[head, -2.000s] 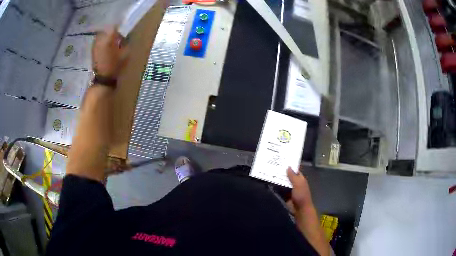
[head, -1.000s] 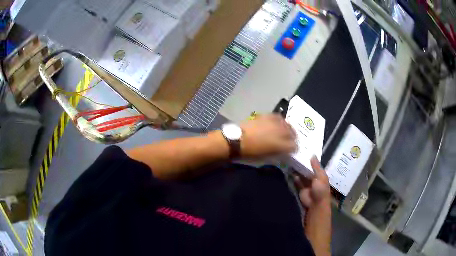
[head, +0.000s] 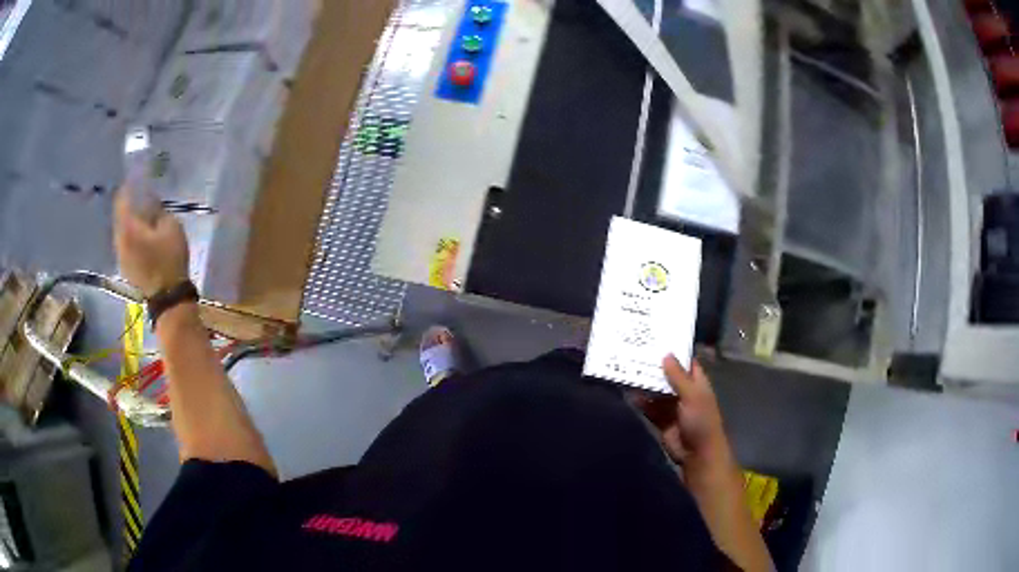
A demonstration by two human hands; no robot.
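Note:
My right hand (head: 695, 416) holds a white booklet (head: 645, 302) by its lower right edge, thumb on top, over the near end of the black belt (head: 570, 145). The booklet's face has a round yellow-blue emblem. My left hand (head: 152, 240) is at the stacks of white booklets (head: 207, 123) on the left. Its fingers are blurred against the stack, so I cannot tell whether they grip a booklet. Another booklet (head: 701, 173) lies on the belt, partly behind the pale diagonal bar.
Brown cardboard (head: 293, 168) lies beside the stacks. A perforated metal strip (head: 352, 212) and the cream machine plate (head: 430, 184) with a blue control panel (head: 474, 50) stand between stacks and belt. A curved cart handle (head: 69, 363) is lower left. The machine frame (head: 760, 190) is right.
My left hand has moved from the booklets at my right hand to the stacks on the left. My right hand still holds a booklet. The camera view has turned.

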